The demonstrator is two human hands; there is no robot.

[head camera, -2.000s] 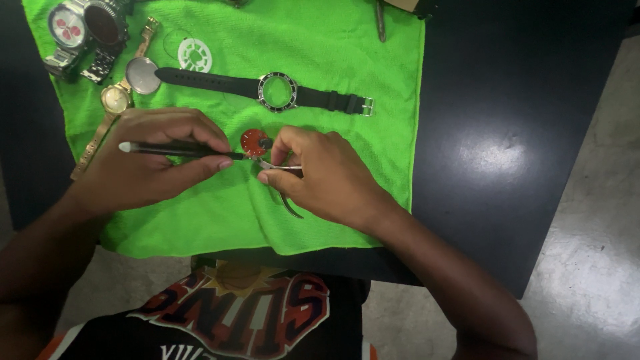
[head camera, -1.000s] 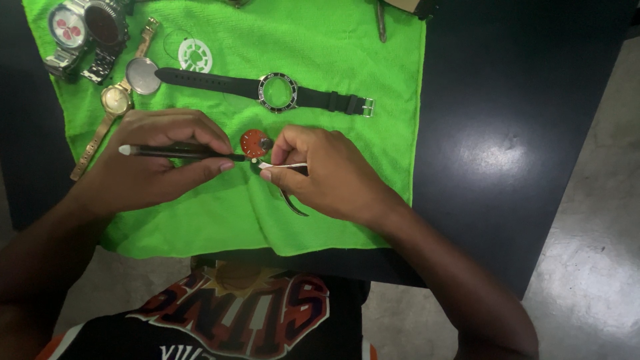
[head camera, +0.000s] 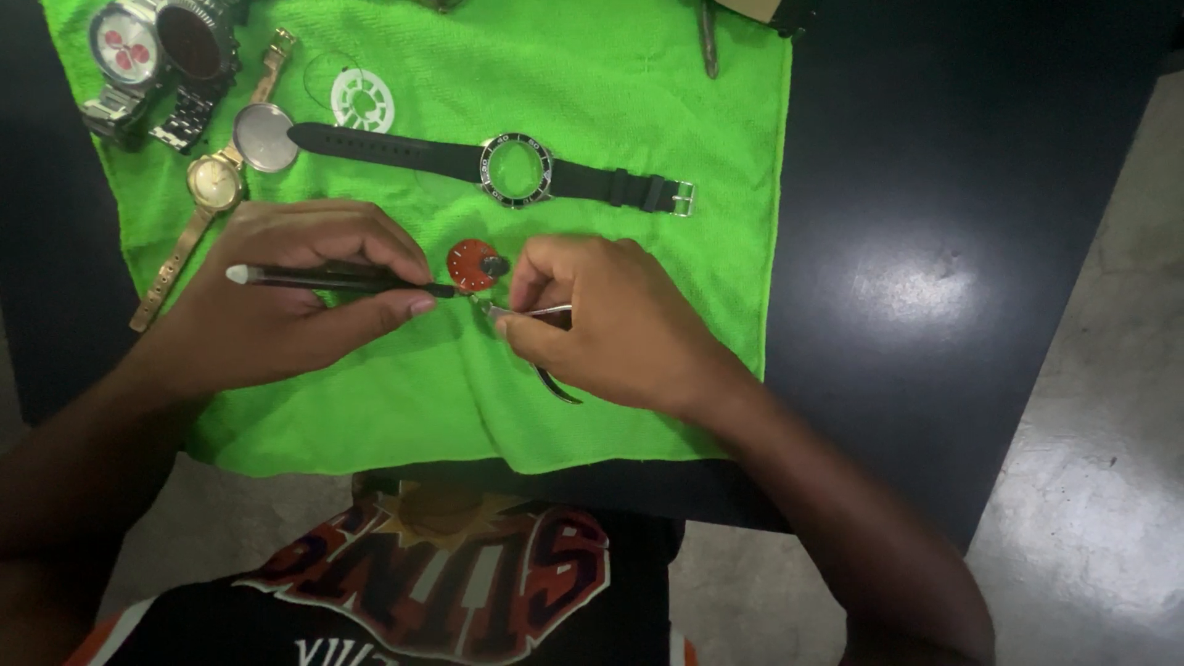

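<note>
My left hand (head camera: 314, 291) holds a slim black pen-like tool (head camera: 338, 279) with a pale rounded end, its tip pointing right. My right hand (head camera: 610, 324) grips small metal pliers or nippers (head camera: 558, 384), whose jaws lie close to that tip. What is between the two tool tips is too small to tell. Just above them a red watch dial (head camera: 472, 265) rests on the green cloth, with a small dark round piece at its right edge. Farther up lies a watch case with a black bezel (head camera: 515, 170) on a black strap (head camera: 398, 153); green cloth shows through its middle.
At the upper left are a silver chronograph watch (head camera: 125, 46), a dark-faced watch (head camera: 192, 40), a gold-coloured watch (head camera: 215, 181), a round metal disc (head camera: 265, 138) and a white plastic ring (head camera: 363, 102). A thin metal tool (head camera: 709, 42) and a box corner (head camera: 754, 7) sit at the top right.
The pliers in my right hand have shifted slightly near the tip of the black tool. My left hand has hardly moved, and the watches lie as before.
</note>
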